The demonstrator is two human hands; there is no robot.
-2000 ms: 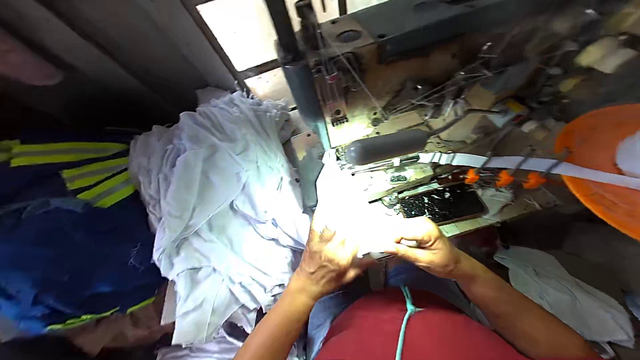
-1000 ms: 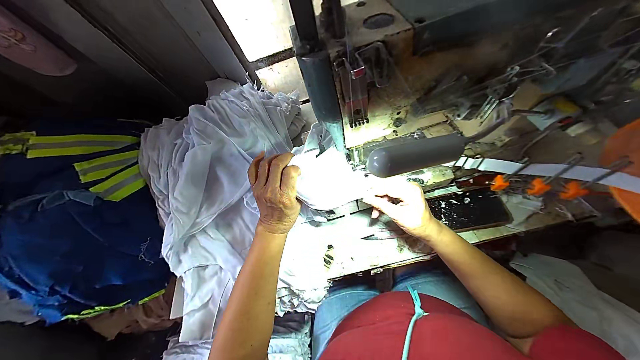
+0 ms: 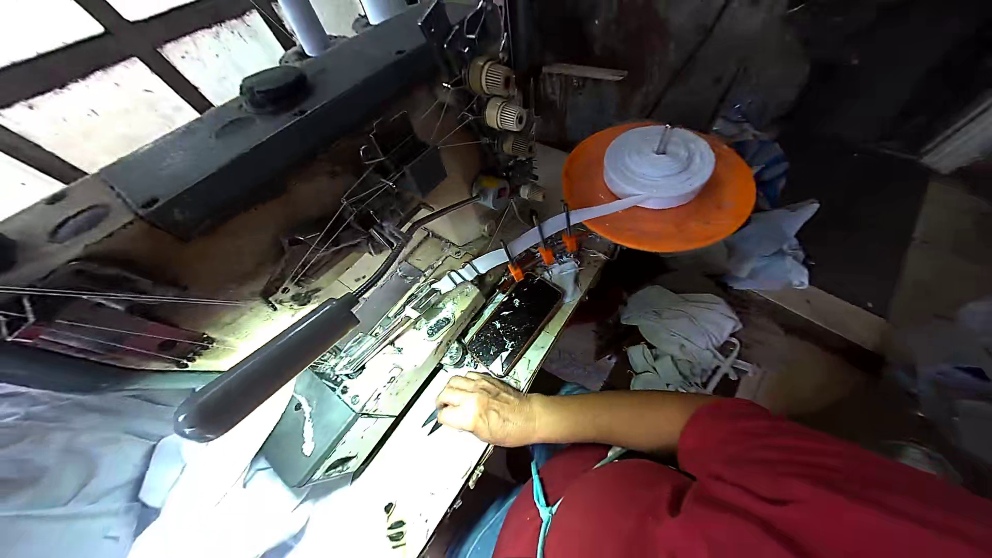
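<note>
My right hand [image 3: 484, 408] rests at the front edge of the sewing machine's bed, its fingers closed on a small dark pointed tool, maybe thread snips [image 3: 432, 420]. Just beyond it lies a phone with a cracked-looking dark screen [image 3: 515, 324]. White elastic tape [image 3: 542, 232] runs from a roll [image 3: 659, 164] on an orange disc [image 3: 659, 225], past orange clips [image 3: 546, 256], into the machine's guide. White cloth [image 3: 70, 465] lies at the lower left, brightly lit. My left hand is out of view.
A gray lamp [image 3: 267, 368] on a flexible neck reaches over the machine bed. The gray machine arm [image 3: 271, 116] spans the upper left, with thread tension dials [image 3: 504, 115] at its end. Crumpled light cloth [image 3: 682, 333] lies low on the right.
The view has swung right. My right hand has let go of the white cloth and is now near the phone with a small pointed tool. My left hand has left the view.
</note>
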